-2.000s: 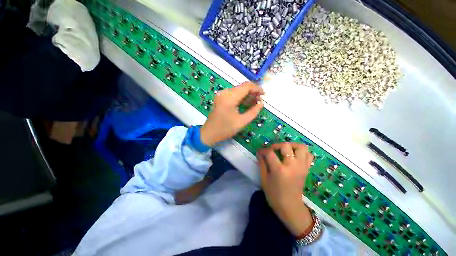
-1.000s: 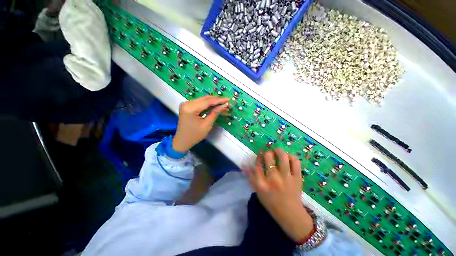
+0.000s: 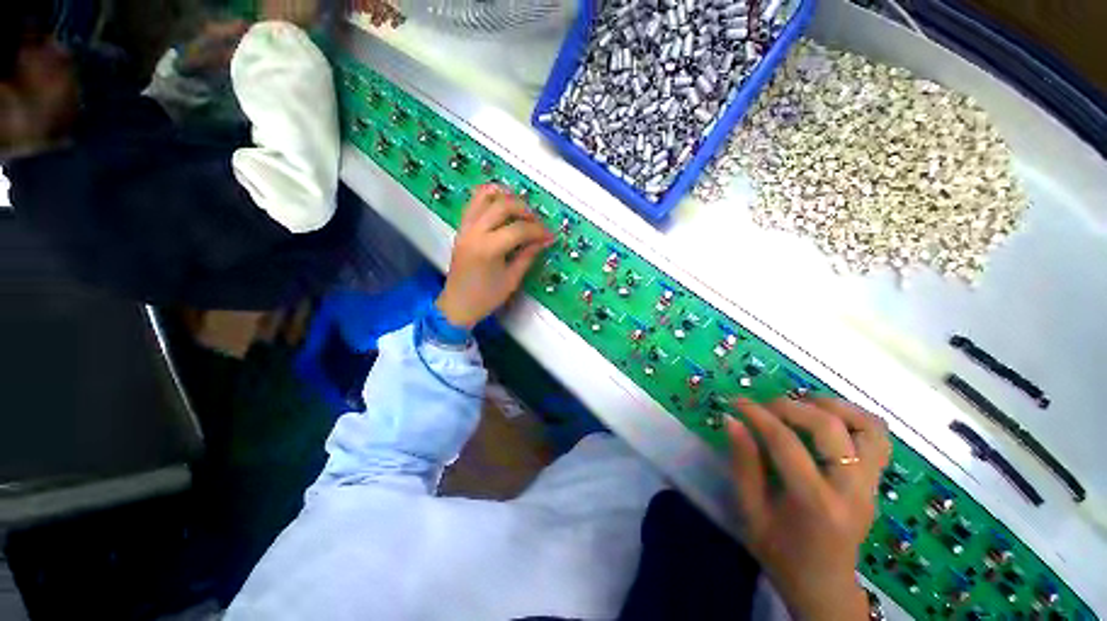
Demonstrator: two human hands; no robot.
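Observation:
A long green circuit board strip (image 3: 631, 318), crowded with small parts, runs diagonally across the bench. My left hand (image 3: 492, 255) is over the strip's upper middle, thumb and fingertips close together at the board; whether a small part is between them cannot be told. My right hand (image 3: 811, 485) is over the lower right part of the strip, palm down, fingers bent and somewhat apart, fingertips at the board; no part shows in it. A blue bin (image 3: 597, 170) of silver-grey cylinders and a pile of cream-white pieces (image 3: 892, 158) lie beyond the strip.
Three thin dark strips (image 3: 1014, 419) lie on the white bench at right. A neighbouring person's white sleeve cover (image 3: 289, 127) is beside the strip's far left end. A white round grille (image 3: 492, 10) is at the top edge. A blue crate or stool (image 3: 346, 340) is below the bench.
The whole view has shifted, with the scene moving right. My left hand has left the spot near the bin's corner and is further up the strip. My right hand has moved right along the strip.

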